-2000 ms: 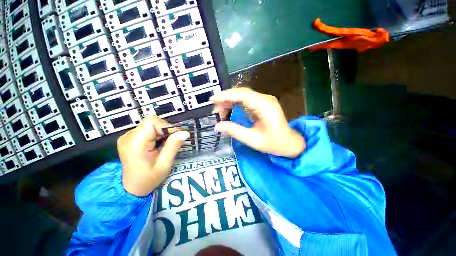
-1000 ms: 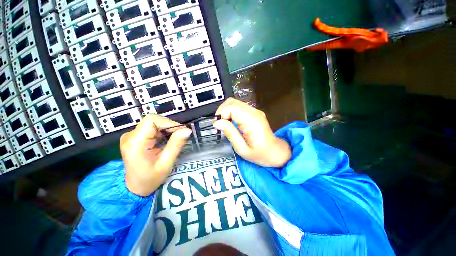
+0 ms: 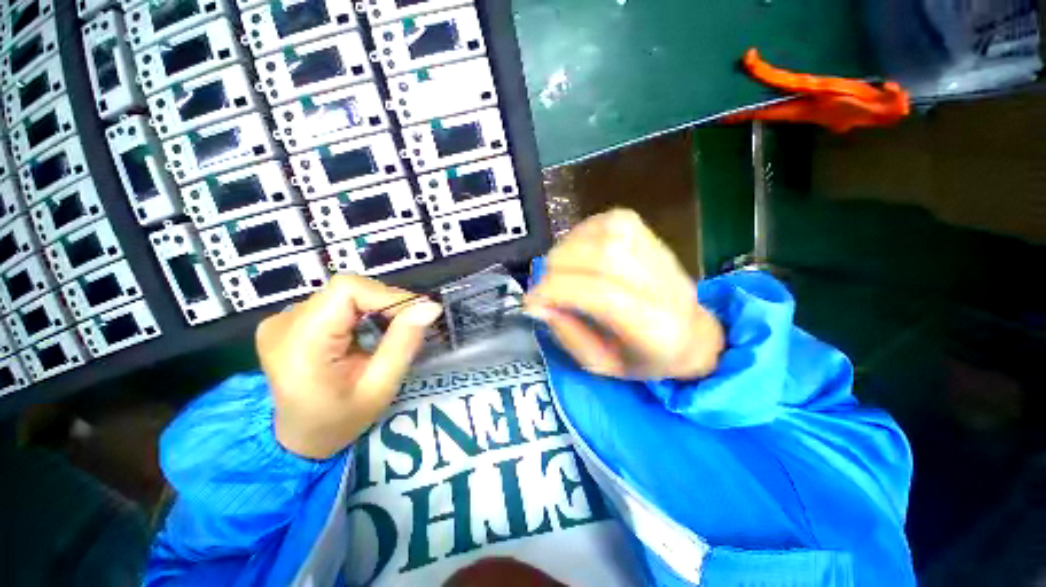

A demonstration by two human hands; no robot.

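My left hand (image 3: 348,361) pinches the left part of a clear sheet (image 3: 484,300) with thin black-framed pieces on it, held in front of my shirt just off the tray's near edge. My right hand (image 3: 623,296) is blurred at the sheet's right edge. Its thumb and fingertips are close together there; whether they hold a piece or touch the sheet is too blurred to tell. White display panels (image 3: 476,184) with dark windows lie in columns in the black tray (image 3: 513,126).
The green-topped bench (image 3: 642,57) lies beyond the tray at the right. An orange-handled tool (image 3: 832,101) lies at its edge. A clear bag (image 3: 963,46) is at the far right. A metal leg (image 3: 760,189) stands below the bench edge.
My right hand has moved a little to the right and its fingers have turned. The sheet's right part now shows more openly. The tray and bench have shifted slightly in view.
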